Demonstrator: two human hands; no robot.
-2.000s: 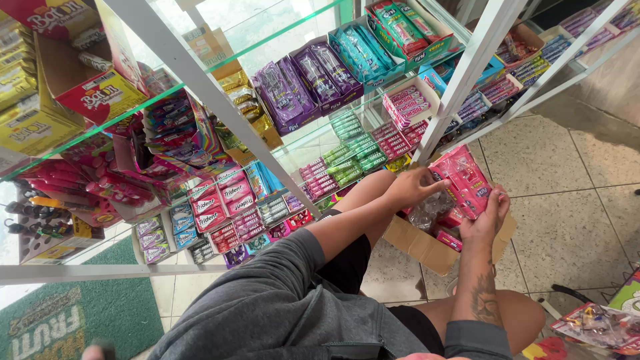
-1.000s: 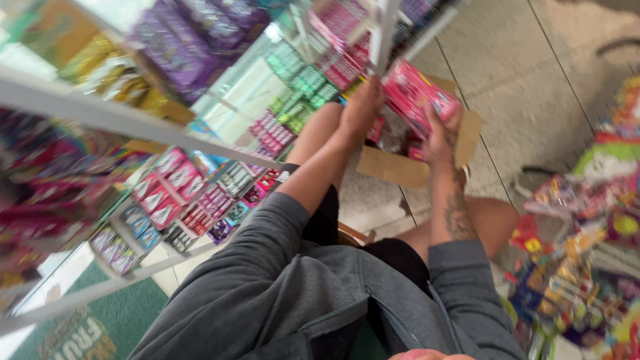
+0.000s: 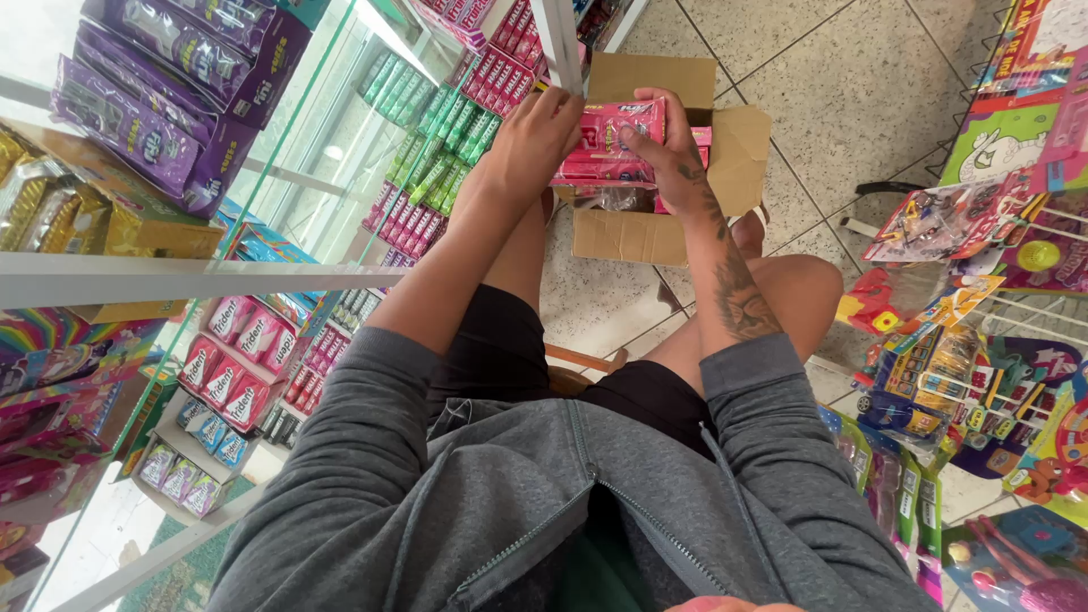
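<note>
My right hand [image 3: 671, 153] grips a pink candy packet box [image 3: 608, 140] by its right side, thumb on top. At the left end of the same pink pack, the fingers of my left hand [image 3: 540, 132] are bent against it, beside a white shelf post; whether they grip it is partly hidden. Below both hands sits an open cardboard box [image 3: 629, 238] with its flaps spread. Pink packs and a clear plastic wrapper show inside it.
Glass shelves with a white metal frame [image 3: 195, 279] stand at the left, holding gum boxes [image 3: 225, 382], green candy rolls [image 3: 459, 127] and purple candy bags [image 3: 136, 119]. Hanging toys [image 3: 918, 382] are at the right. My knees flank the tiled floor [image 3: 595, 297].
The view has shifted, with more toys showing at the right. My right hand stays on the pink pack, and my left hand is now at its left end.
</note>
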